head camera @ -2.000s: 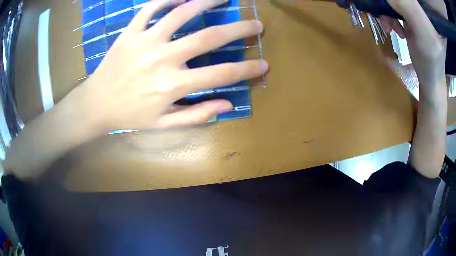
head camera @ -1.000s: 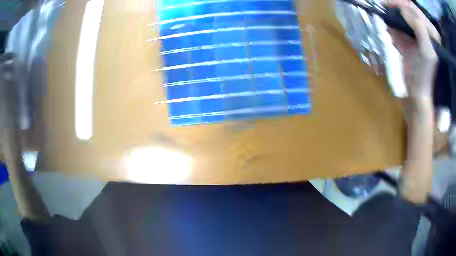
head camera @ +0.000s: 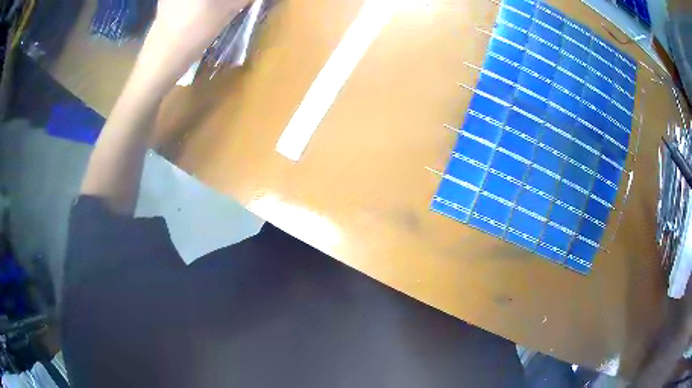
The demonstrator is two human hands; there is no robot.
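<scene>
A solar cell panel of blue cells with silvery lines lies flat and tilted on the brown table at the right. Short wire ends stick out past its left edge, and a thin busbar ribbon runs along its right side. A white strip lies alone left of the panel. My left hand is at the top left, cut off by the top edge, over the upper part of a long ribbon bundle. Its fingers are not clear enough to tell whether it holds anything. My right hand is not in view.
At the right edge lie short ribbon pieces, a white strip end and part of a dark thin tool. More dark blue cells are at the top right. A bluish dark bundle lies at the top left.
The view has swung left and tilted, so the panel now shows at the right. My left hand has left the panel and is at the left supplies. My right hand has gone out of view.
</scene>
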